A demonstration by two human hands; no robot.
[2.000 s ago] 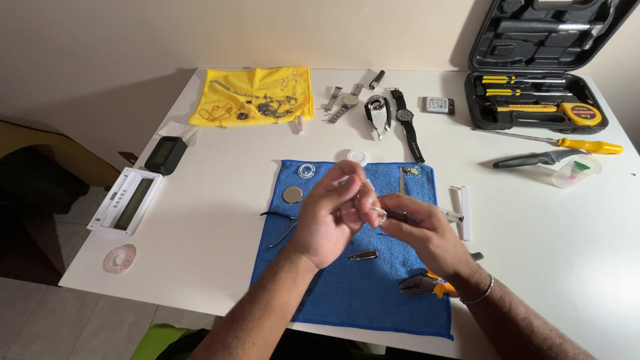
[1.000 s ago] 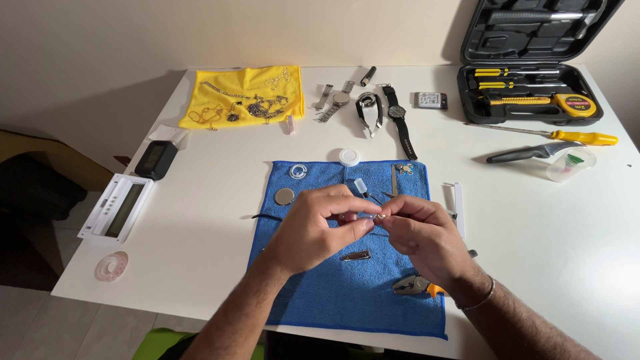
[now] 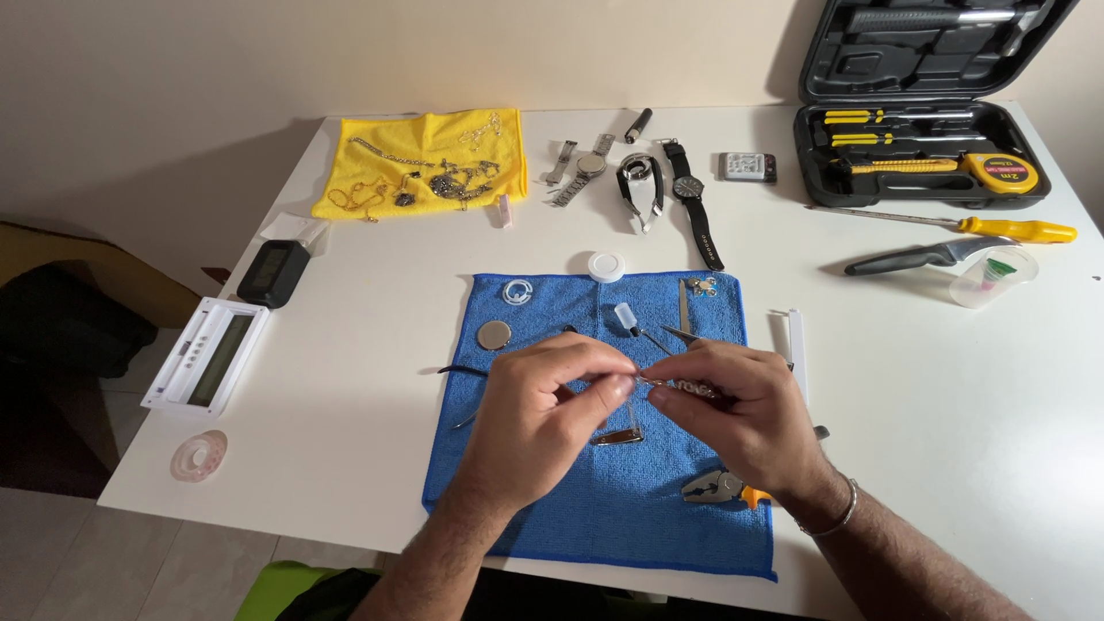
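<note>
Over the blue microfibre cloth (image 3: 595,517), my left hand (image 3: 556,405) and my right hand (image 3: 742,397) meet fingertip to fingertip. A small silvery piece of jewelry (image 3: 690,386), perhaps a chain or bracelet, is pinched in the right fingers, and its thin end reaches the left fingertips. Just below the hands lies a nail clipper (image 3: 619,436). Combination pliers (image 3: 714,487) with orange grips rest partly beneath my right wrist. Beyond the fingers are a small tool with a clear cap (image 3: 625,317), pointed dark tips (image 3: 681,334), a metal file (image 3: 685,306) and a round metal disc (image 3: 494,335).
A yellow cloth (image 3: 345,155) with chains lies at the back left, beside several watches (image 3: 687,187). An open black tool case (image 3: 923,194), a yellow-handled screwdriver (image 3: 1018,229), a knife (image 3: 906,259) and a plastic cup (image 3: 983,289) stand right. A white display device (image 3: 207,355) sits left.
Two seconds ago my hands were raised and close together; they have since come lower over the cloth. The silvery piece now shows more plainly between the fingertips.
</note>
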